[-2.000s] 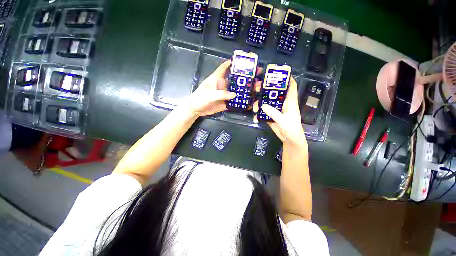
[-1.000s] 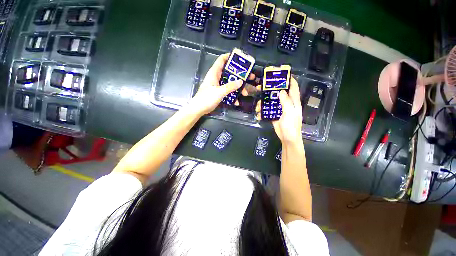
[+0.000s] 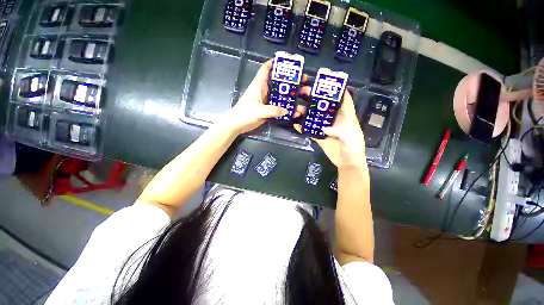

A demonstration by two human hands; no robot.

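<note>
My left hand (image 3: 257,107) holds a keypad phone (image 3: 284,88) upright, its gold-framed screen lit, thumb on the lower keys. My right hand (image 3: 346,132) holds a second keypad phone (image 3: 324,104), tilted a little to the right, screen also lit, thumb at the lower keys. Both phones are above the clear blister tray (image 3: 209,89). Several phones with dark screens lie face up in its upper row, one of them here (image 3: 351,34). Two black phones lie face down at its right end, one above (image 3: 386,58), one below (image 3: 376,121). My fingers behind the phones are partly hidden.
Several small dark printed rectangles, possibly batteries (image 3: 266,165), lie at the bench's near edge. A second blister tray (image 3: 64,59) with face-down phones is at left. At right are a red marker (image 3: 437,157), a thinner pen (image 3: 453,177), a smartphone (image 3: 487,106) on a pink fan base and a power strip (image 3: 506,190).
The left phone has turned more upright, and the right phone has tilted to the right. Both screens changed from dark menus to bright displays. My thumbs moved down onto the lower keys.
</note>
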